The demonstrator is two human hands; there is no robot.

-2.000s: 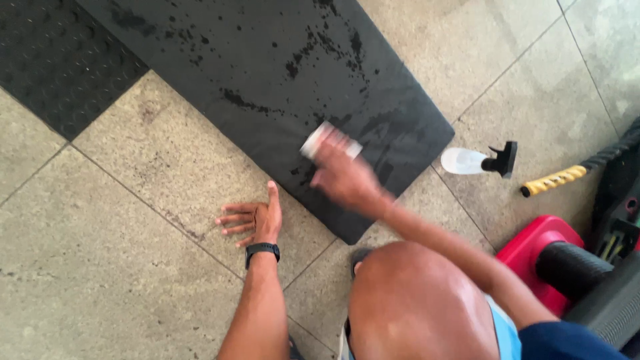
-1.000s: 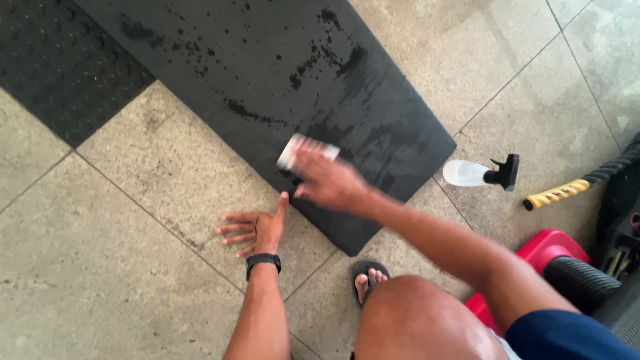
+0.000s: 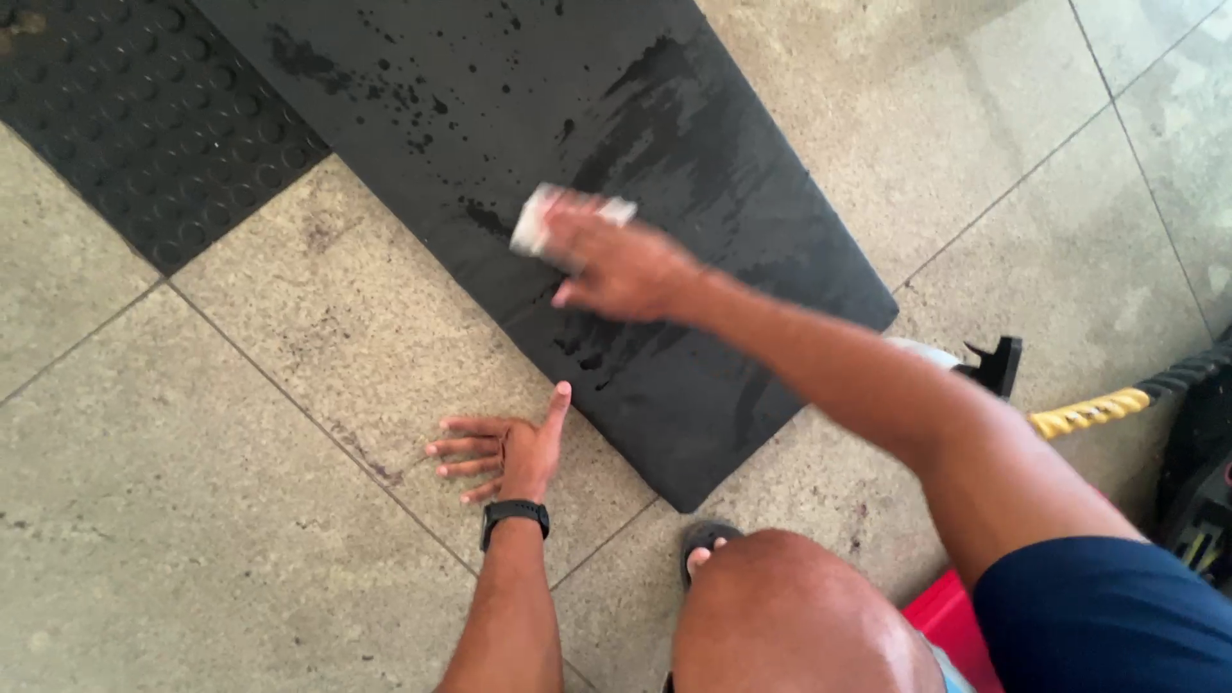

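Observation:
My right hand, blurred by motion, presses a white and reddish cloth onto a black padded mat. Dark wet drops and smears mark the mat around the cloth. My left hand is spread with its fingers apart and holds nothing; its thumb points at the mat's near left edge, and a black watch is on the wrist. Beyond my right forearm, partly hidden by it, a spray bottle with a black trigger head lies on the floor.
A studded black rubber mat lies on the stone-tiled floor at upper left. A yellow and black rope and black equipment are at right. A red object shows beside my knee; my sandalled foot is near the mat's corner.
My right hand has moved with the cloth up the mat, away from its near corner. My left hand stays spread beside the mat's edge. My right forearm now partly covers the spray bottle.

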